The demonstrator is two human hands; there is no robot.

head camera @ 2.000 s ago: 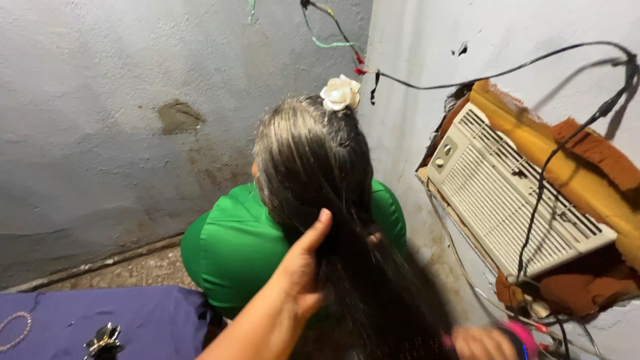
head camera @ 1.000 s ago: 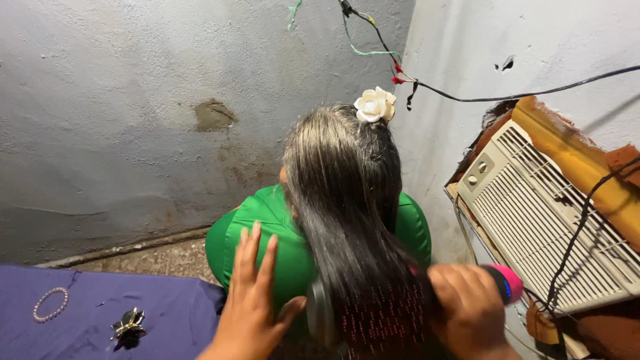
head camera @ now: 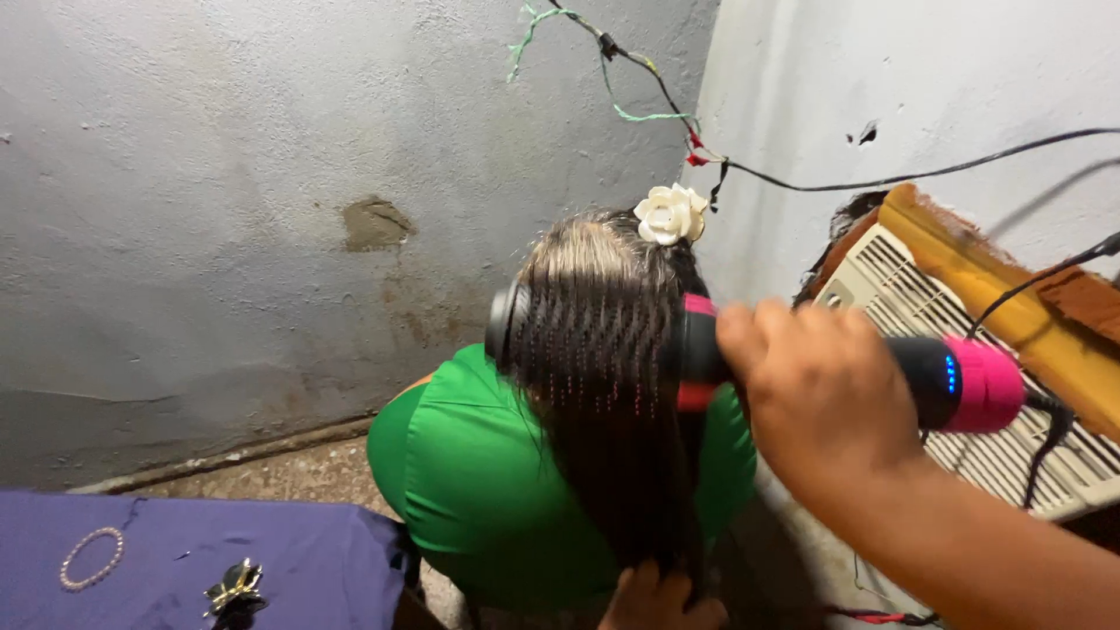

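My right hand [head camera: 822,376] grips the handle of a black and pink hot-air brush [head camera: 989,385] with small blue lights lit. Its bristled barrel lies across the back of a person's head, with dark, partly grey hair [head camera: 604,254] spread over the bristles. At the bottom of the view my left hand [head camera: 661,599] is closed around the lower lengths of the hair. The person wears a green top [head camera: 490,472] and has their back to me. A white flower ornament [head camera: 671,214] sits on top of the head.
A purple cloth [head camera: 306,534] at the lower left bears a beaded bracelet [head camera: 91,558] and a dark hair clip [head camera: 234,591]. An air conditioner [head camera: 945,437] is set in the right wall. Black cable [head camera: 822,186] with red-taped joints runs along the wall. The brush's cord hangs at the right.
The brush has moved up from the lower hair to the back of the head. My left hand, open beside the hair a second ago, now holds the hair lower down.
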